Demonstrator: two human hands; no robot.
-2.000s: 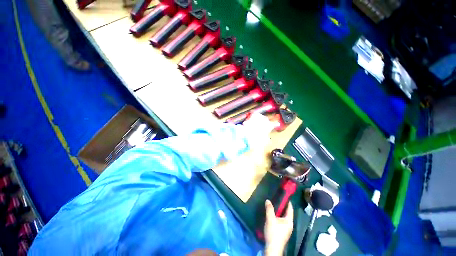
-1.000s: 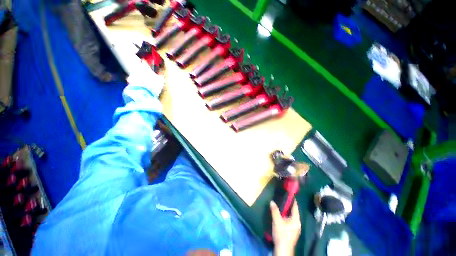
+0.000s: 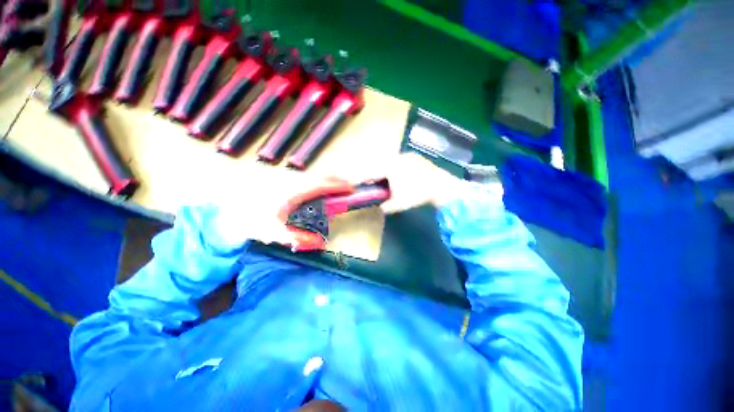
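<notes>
My left hand (image 3: 261, 211) holds the dark triangular head of a red-and-black tool handle assembly (image 3: 354, 198) above the bench's front edge. My right hand (image 3: 418, 183) is at the handle's other end, pale and overexposed, with its fingers hard to make out. The handle points right, roughly level. A row of similar tool handle assemblies (image 3: 233, 100) lies slanted on the tan board (image 3: 177, 165), heads toward the back. One more tool handle assembly (image 3: 103, 149) lies apart at the left, its dark head up and left.
A silver metal tray (image 3: 441, 138) lies right of the board on the green bench top (image 3: 422, 241). A grey-beige block (image 3: 525, 96) and dark blue cloth (image 3: 555, 197) are beyond it. Blue floor (image 3: 48, 249) shows at left, with a green frame post (image 3: 597, 137) at right.
The view has shifted right. My left hand has let go of a tool, now apart on the board, and has moved to the front. My right hand has moved up beside it, over the bench.
</notes>
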